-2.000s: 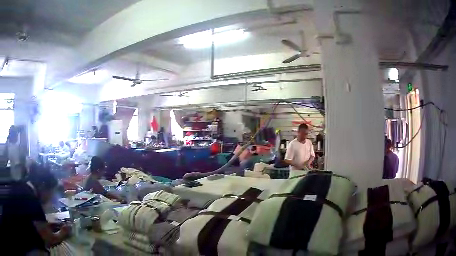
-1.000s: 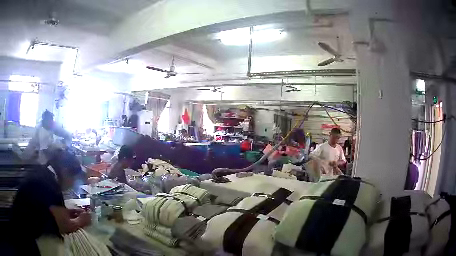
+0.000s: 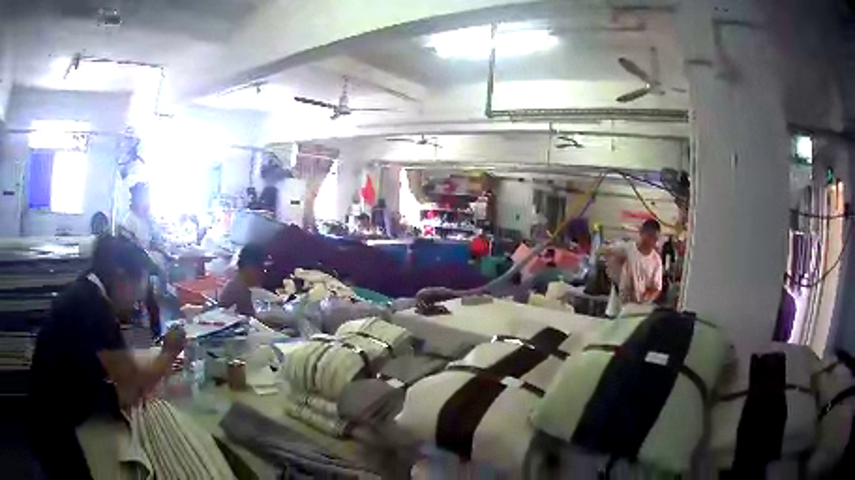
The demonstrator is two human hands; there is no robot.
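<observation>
Neither of my hands can be made out. Nearest in front of me, a thick cream bundle with a dark centre stripe and dark straps (image 3: 572, 398) sits at the lower right, with a small white label on it. Another strapped cream bundle with a dark stripe (image 3: 445, 412) lies to its left. Smaller cream and grey rolled bundles (image 3: 323, 370) are stacked further left. More striped bundles (image 3: 792, 403) stand at the right edge. Pleated cream cloth (image 3: 173, 441) and grey cloth (image 3: 272, 436) lie at the lower left.
A person in dark clothing (image 3: 80, 347) stands at the left with hands raised over the table. Another person (image 3: 246, 281) is behind the papers (image 3: 211, 323). A person in a white top (image 3: 642, 272) stands beyond the bundles, near a pillar (image 3: 736, 187). A small brown jar (image 3: 236, 375) stands on the table.
The view has swung left, so the bundles and pillar sit further right and more of the left side shows. The dark-clothed person's hands are higher.
</observation>
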